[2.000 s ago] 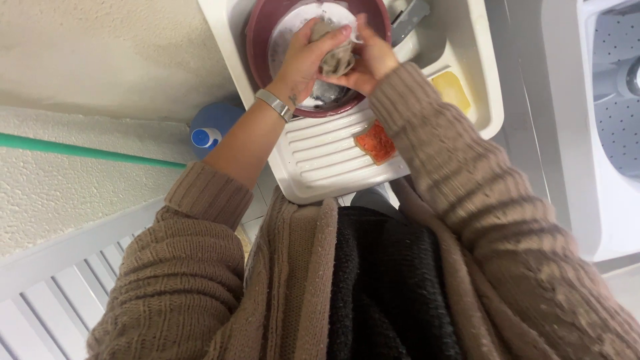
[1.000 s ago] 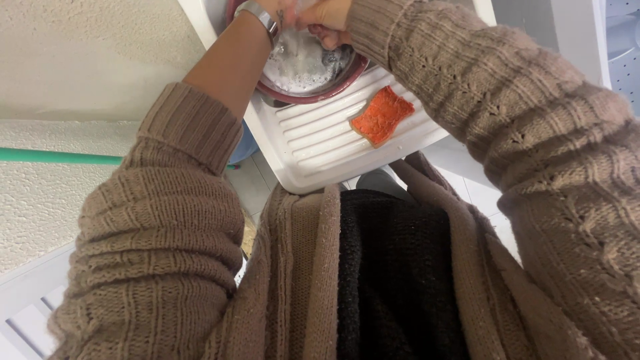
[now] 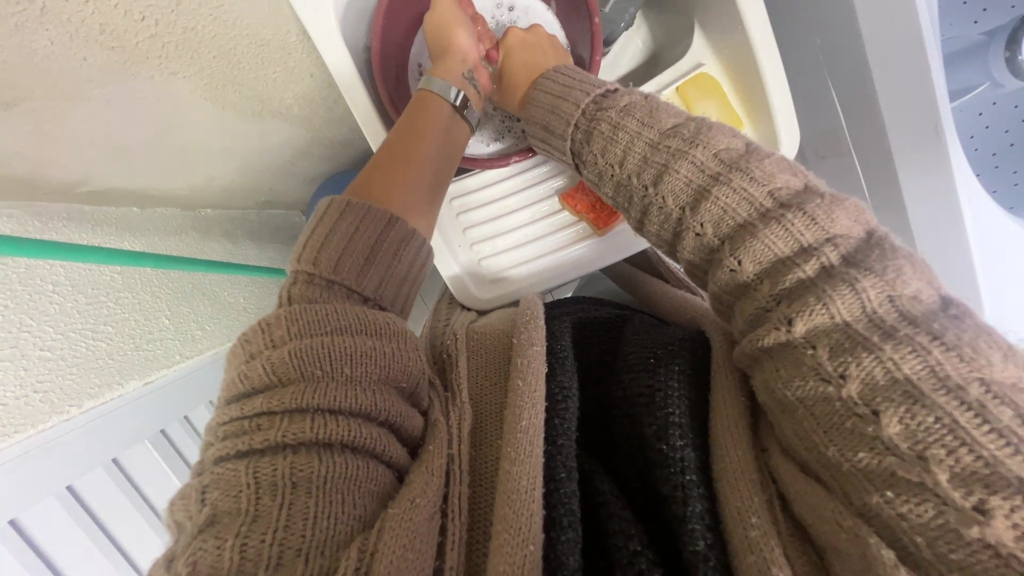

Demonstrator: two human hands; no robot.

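A maroon plastic basin (image 3: 386, 60) with sudsy water (image 3: 506, 132) stands in the white sink (image 3: 772, 96), in the upper middle of the head view. My left hand (image 3: 454, 36) is over the basin, a metal-band watch on its wrist. Right beside it, my right hand (image 3: 530, 58) has its fingers curled, close against the left one. Whatever may lie between the hands is hidden; the grey-beige cloth of the earliest frame cannot be made out. On the ribbed drainboard (image 3: 512, 216) lies an orange-red scrubbing sponge (image 3: 590, 206), near my right sleeve.
A yellow sponge or soap bar (image 3: 710, 100) rests on the sink's right ledge. A grey object (image 3: 620, 20) is beside the basin. At left are a rough wall (image 3: 160, 104), a green hose or pole (image 3: 144, 258) and part of a blue container (image 3: 328, 192). A perforated grey-blue surface (image 3: 988, 120) shows far right.
Two seconds ago both hands held a bunched grey-beige cloth above the basin; now no cloth is visible and they are close together over the suds. The view has shifted between frames.
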